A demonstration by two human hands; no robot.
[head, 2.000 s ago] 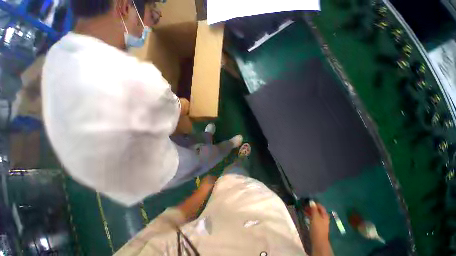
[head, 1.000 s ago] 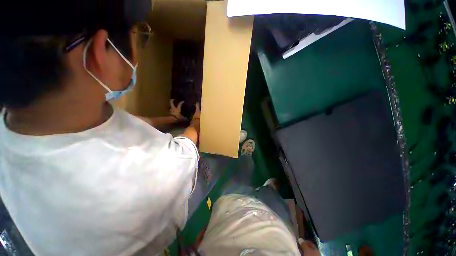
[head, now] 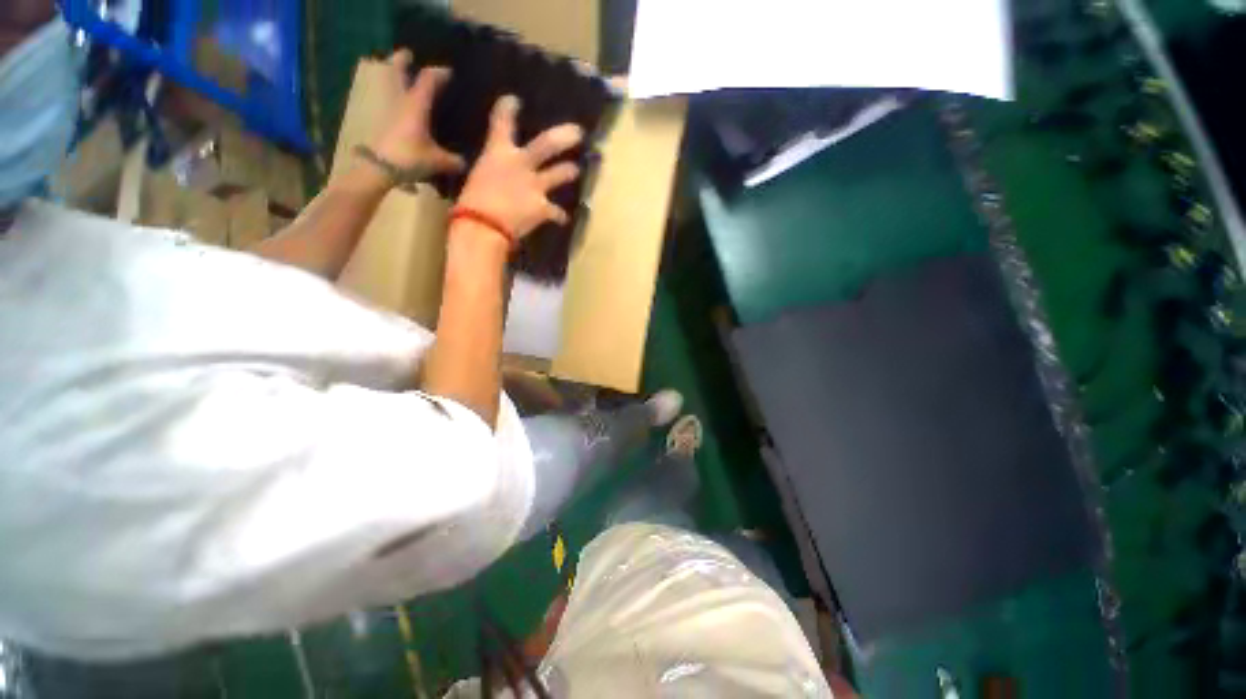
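A flat dark grey sheet (head: 929, 451) lies on the green bench (head: 820, 246), right of my body. At left, a coworker's two hands (head: 513, 184) spread over a dark mass of small parts (head: 478, 82) at the open tan carton (head: 622, 260). White sheet (head: 533, 321) shows below the parts. A bit of skin, likely my left hand or forearm (head: 554, 621), shows beside my cream clothing, small and blurred. Only a sliver of what looks like my right hand (head: 839, 686) shows at the bottom edge. No held object is visible in either.
A coworker in a white top (head: 232, 451) fills the left side. A large white sheet (head: 820, 48) hangs over the bench's far end. A line of small parts (head: 1189, 205) runs along the right. Feet and yellow floor marks (head: 558, 550) show below the carton.
The coworker's hands have moved up from inside the carton and now spread over the dark parts, which show higher. My right hand has mostly left the picture at the bottom.
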